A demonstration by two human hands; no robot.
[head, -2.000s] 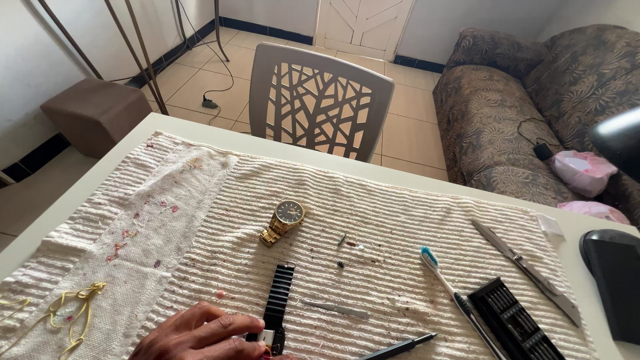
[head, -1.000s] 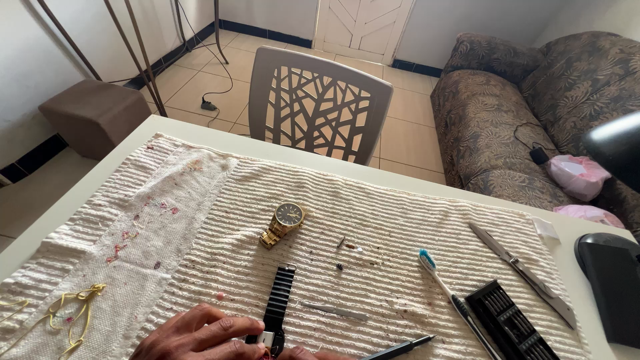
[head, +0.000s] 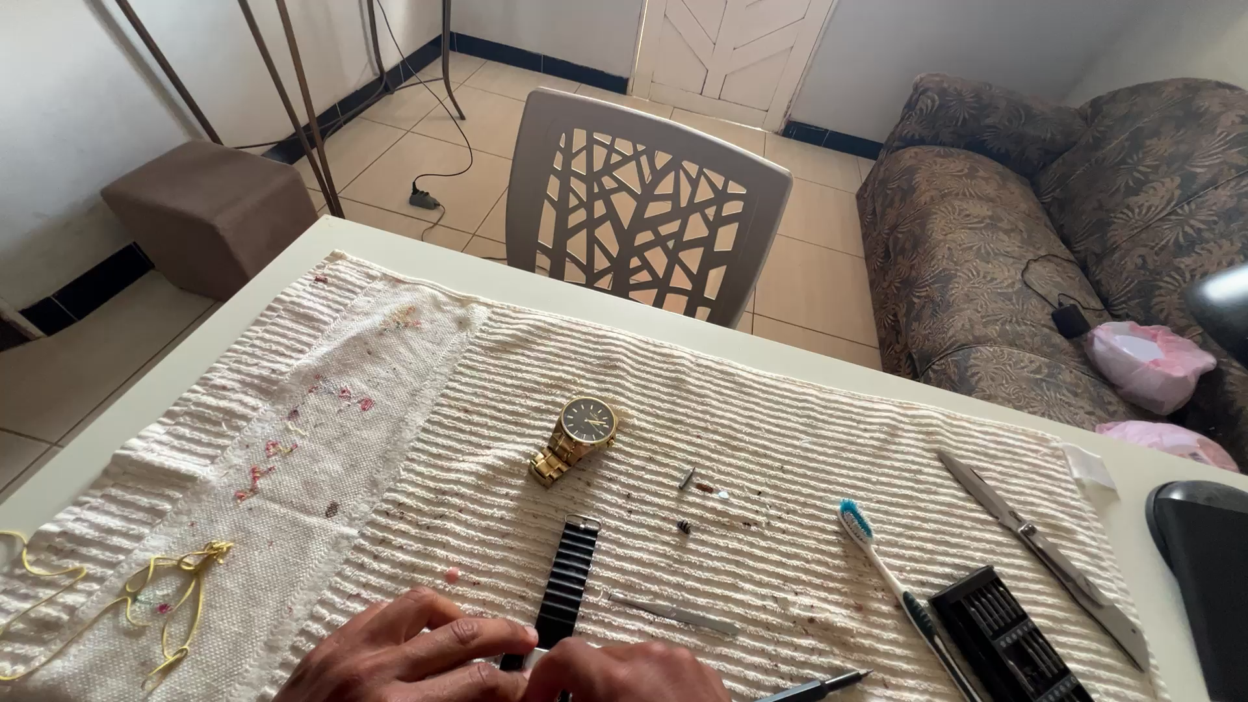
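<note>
A watch with a black ribbed strap lies at the near edge of the view, its strap pointing away from me. My left hand grips the watch at its case from the left. Close against it, my right hand has curled fingers over the same spot; what they hold is hidden. The case is mostly covered by both hands. Beyond the strap rests a gold-coloured wristwatch with a dark dial. Thin metal tweezers lie right of the strap, and a pen-like screwdriver is near my right hand.
On the ribbed cream cloth are a toothbrush, a black case of screwdriver bits, a metal blade-like tool, small loose parts and yellow cord. A chair stands beyond the table; a patterned sofa is at right.
My right hand, out of view two seconds ago, has come in from the bottom edge and now meets my left hand at the black-strapped watch. The left hand has stayed at the watch.
</note>
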